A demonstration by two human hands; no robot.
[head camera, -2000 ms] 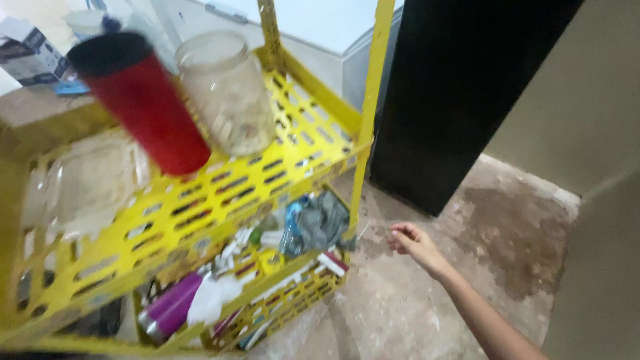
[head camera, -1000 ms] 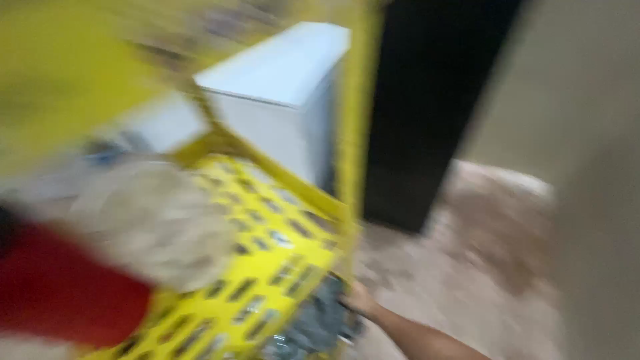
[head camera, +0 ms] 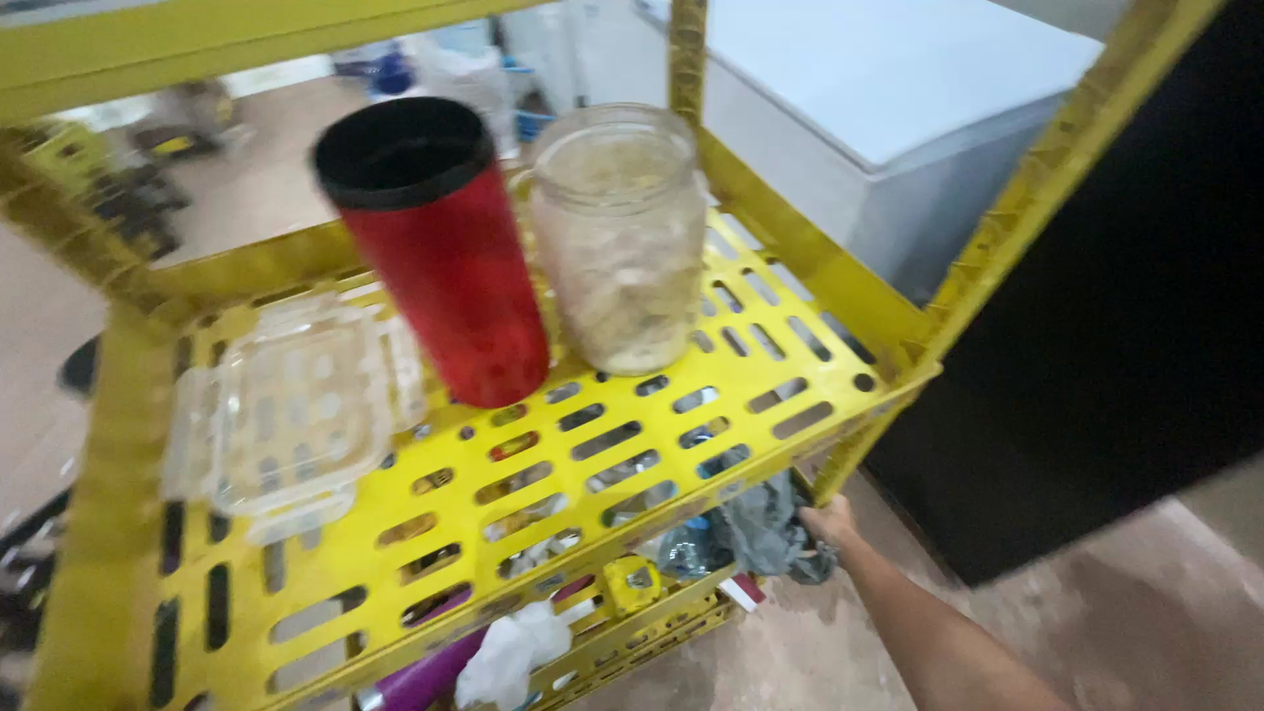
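Observation:
My right hand (head camera: 831, 523) is at the right corner post of a yellow plastic rack (head camera: 770, 464), beside a grey plastic bag (head camera: 765, 523) on the lower shelf. Its fingers are partly hidden behind the post and bag, so its grip is unclear. On the upper shelf stand a red tumbler with a black rim (head camera: 459, 286) and an open clear jar (head camera: 627, 247). A clear plastic container lid (head camera: 301, 415) lies to their left. Below are a white plastic bag (head camera: 513, 652) and a purple bottle (head camera: 425, 671). My left hand is out of view.
Behind the rack stands a white chest-like appliance (head camera: 889, 79). A tall black panel (head camera: 1076, 346) rises close on the right, over a stained floor (head camera: 1116, 632). Blurred items lie on the floor beyond the rack at the left.
Two seconds ago my right hand was apart from the rack, over the floor; now it is at the corner post by the grey bag. The view has shifted closer to the upper shelf.

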